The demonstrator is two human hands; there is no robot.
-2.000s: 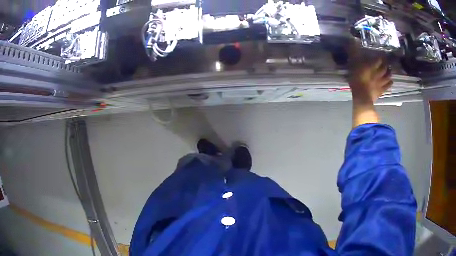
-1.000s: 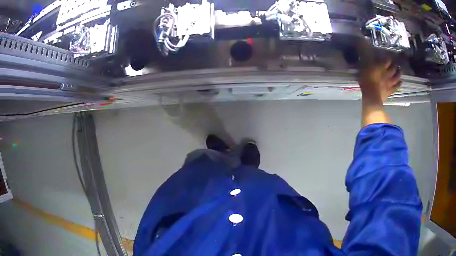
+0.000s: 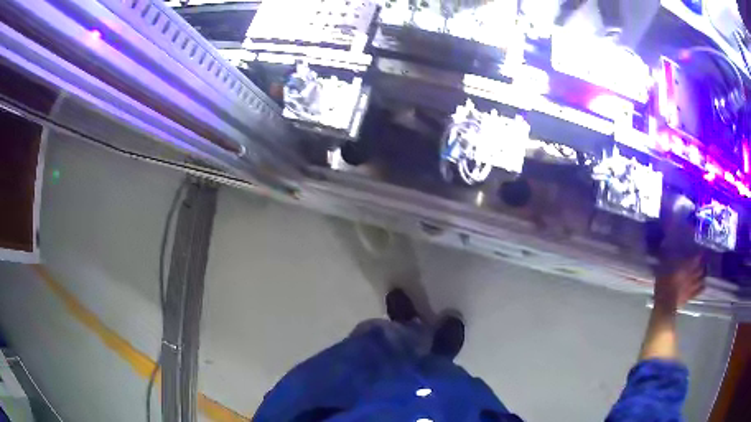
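My right hand [image 3: 682,276] is at the right, over the front edge of the machine bed, close to a pneumatic cylinder unit [image 3: 716,225]. The hand is blurred and its fingertips are dark, so I cannot tell if it touches or holds anything. Another cylinder unit [image 3: 630,185] stands just left of it. A further unit with looped clear tubes [image 3: 482,142] is near the middle. My left hand is not in view.
A silver unit [image 3: 325,99] sits at the left of the bed. A slotted wiring duct [image 3: 193,51] and frame bars run along the upper left. Purple light glows at upper right. A grey floor duct [image 3: 183,288] and yellow line lie at lower left.
The view has turned and tilted, so the machine edge slopes down to the right and more of the bed shows. My right hand sits lower and further right in the picture.
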